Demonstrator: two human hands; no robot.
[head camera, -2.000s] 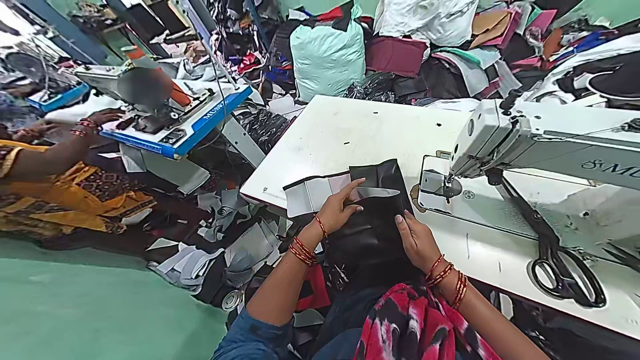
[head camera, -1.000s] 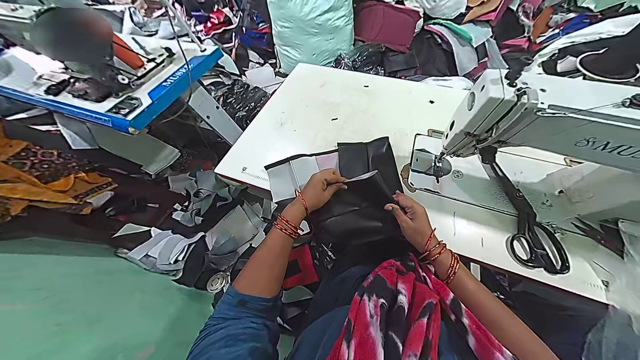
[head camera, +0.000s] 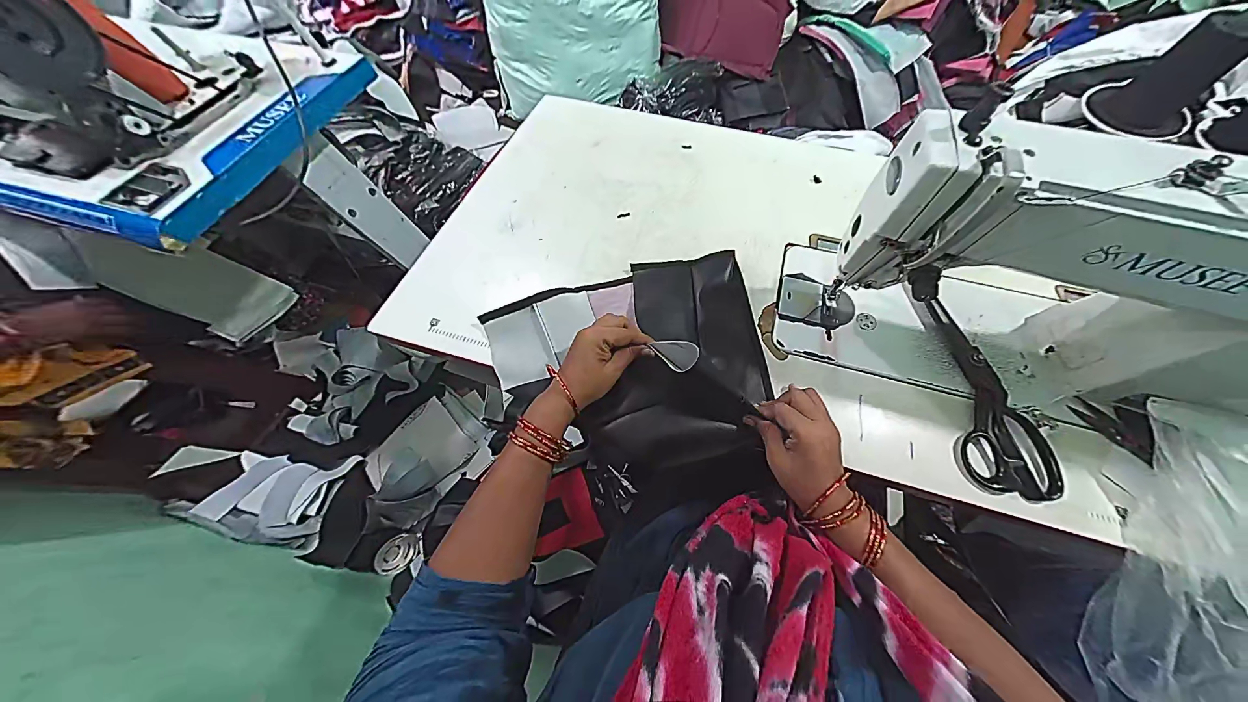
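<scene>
A black sheet material piece (head camera: 673, 390), smooth and leather-like, with pale panels at its left, lies partly on the white sewing table (head camera: 585, 185) and hangs over the near edge. My left hand (head camera: 604, 366) pinches a turned-up flap of it, whose light underside shows. My right hand (head camera: 801, 439) grips its right edge between thumb and fingers. To the right of the piece is the sewing machine's needle and presser foot (head camera: 831, 297). Black-handled scissors (head camera: 994, 419) lie on the machine bed, right of my right hand.
A second sewing machine table (head camera: 263, 127) with a blue edge stands at the left. Fabric scraps (head camera: 283, 497) cover the floor below. A pale green sack (head camera: 575, 49) and heaped cloth lie behind the table. Clear plastic sheeting (head camera: 1180, 575) hangs at the right.
The view has shifted. My left hand has moved from the flap's upper part, and the flap now curls in a rounded loop. My right hand has gone lower along the right edge.
</scene>
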